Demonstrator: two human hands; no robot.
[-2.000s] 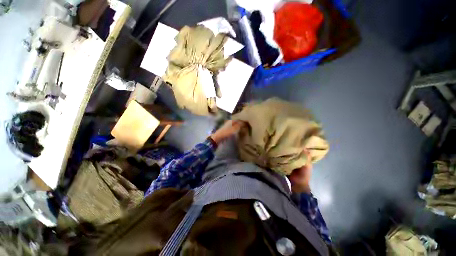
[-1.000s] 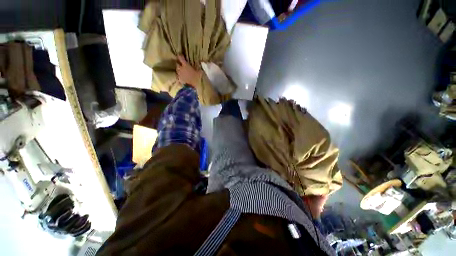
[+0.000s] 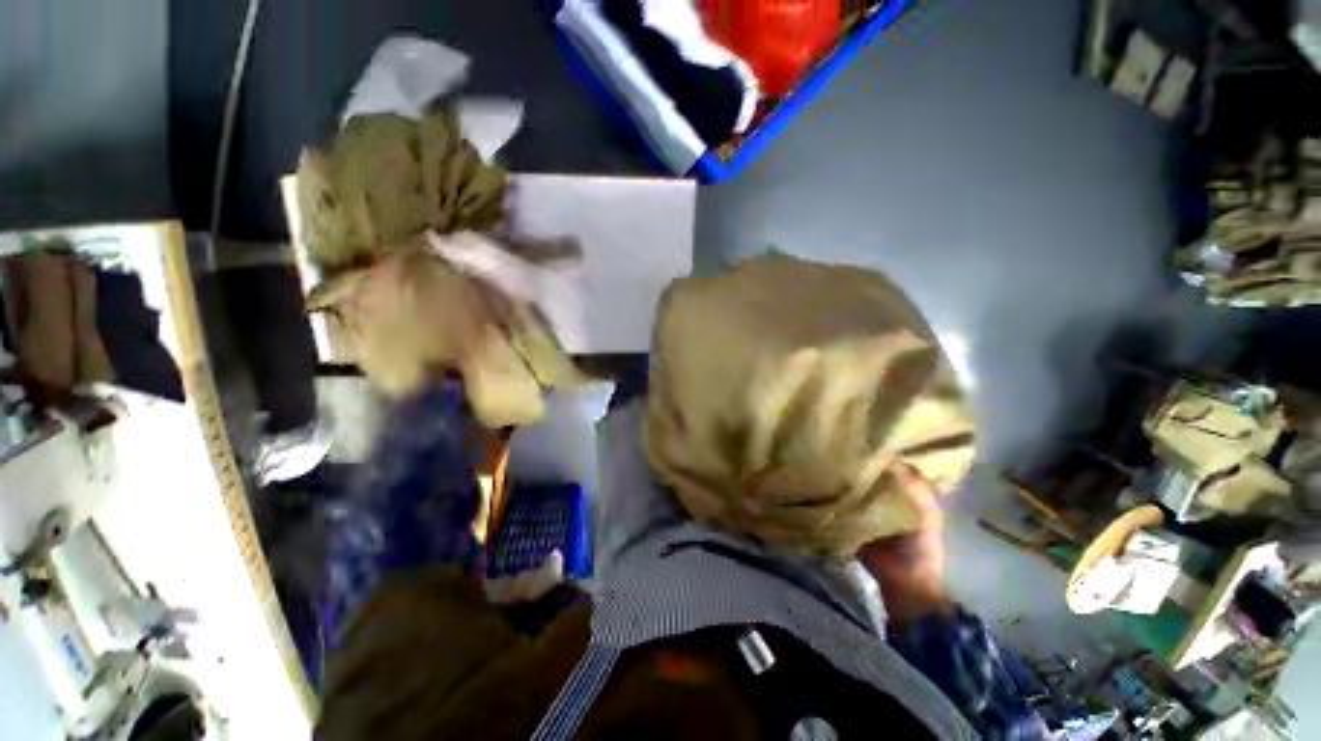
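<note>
A gathered khaki bundle of cut pieces (image 3: 797, 391) is held over my lap at the centre. My right hand (image 3: 908, 543) grips its lower right edge, with the fingers partly hidden in the folds. A second khaki bundle (image 3: 384, 188), tied round its middle with a pale strip (image 3: 500, 268), lies on a white board (image 3: 623, 261) at the upper left. My left arm, in a blue checked sleeve, reaches to this second bundle. My left hand (image 3: 413, 319) is motion-blurred against the cloth, and its fingers cannot be made out.
A blue-rimmed crate (image 3: 713, 167) with red, white and dark cloth stands at the top. A sewing machine table with a ruler edge (image 3: 217, 420) runs along the left. A small blue basket (image 3: 543, 528) is below the board. Khaki heaps (image 3: 1268, 217) and a round-topped stool (image 3: 1116, 557) are at the right.
The view has shifted, so the board and tied bundle sit lower and further left. The tied bundle shows its gathered middle again. My right hand still holds the lap bundle, now higher in view.
</note>
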